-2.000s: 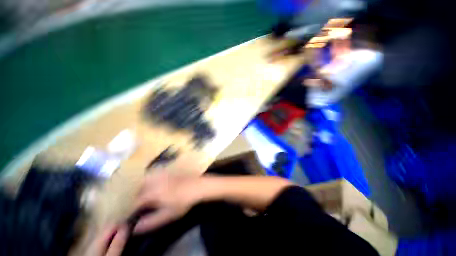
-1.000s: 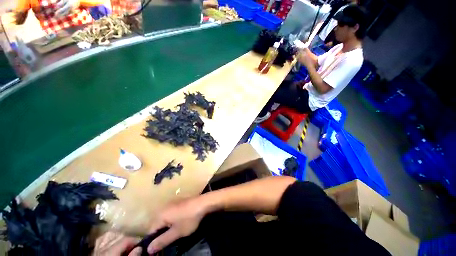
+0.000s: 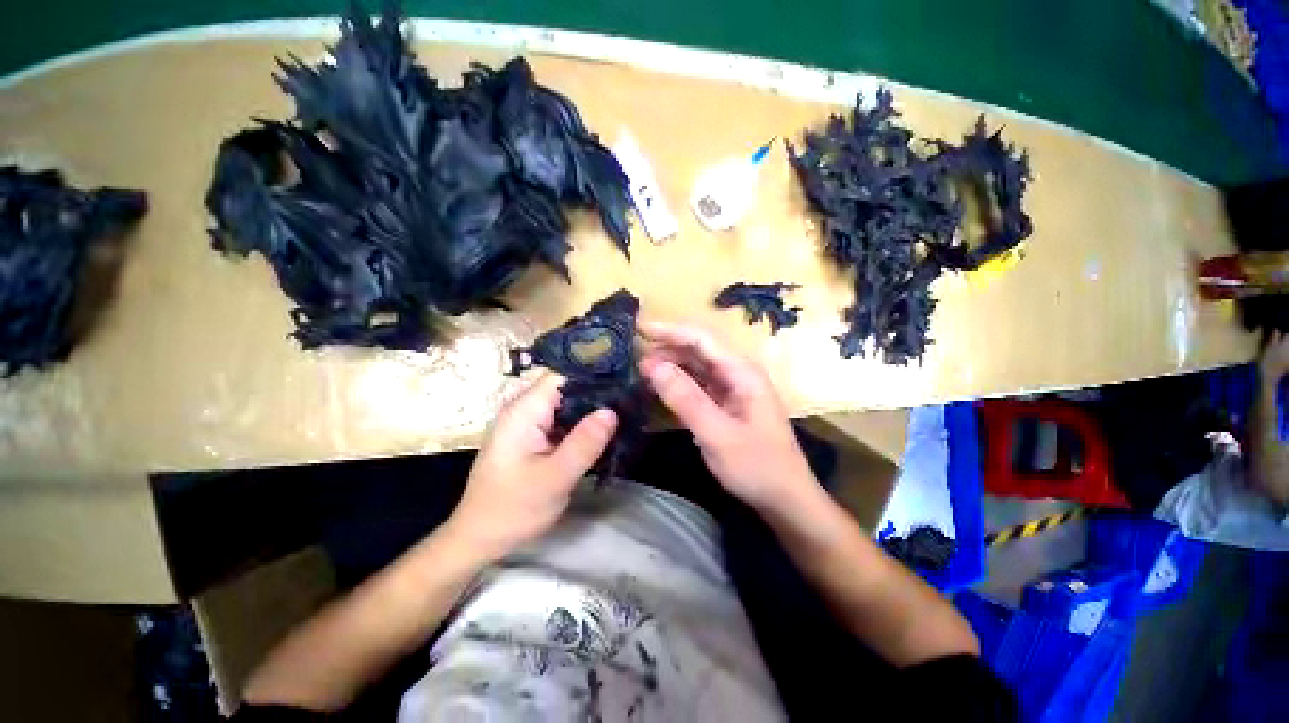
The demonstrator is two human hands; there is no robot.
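A black moulded part with a round opening (image 3: 611,322) is held at the bench's front edge. My left hand (image 3: 534,459) grips its lower left side, thumb on top. My right hand (image 3: 714,403) is at its right side with fingertips touching or very near it; the exact contact is hard to tell. A heap of black cape parts (image 3: 424,198) lies at centre left. A tangled heap of spiky collar parts (image 3: 891,212) lies to the right, with one loose small piece (image 3: 761,302) beside it. The white glue bottle (image 3: 725,194) with a blue nozzle lies on its side between the heaps.
A marked white strip (image 3: 646,187) lies left of the bottle. More black parts (image 3: 64,261) are at far left. The green conveyor (image 3: 679,26) runs behind. A yellow bit (image 3: 1001,263) edges the right heap. Cartons, blue bins, a red stool (image 3: 1053,449) and another person's arm are around.
The view has turned from the right-hand side down to the bench in front of me. The black part in my hands now shows its round opening, and my right hand has spread at its side.
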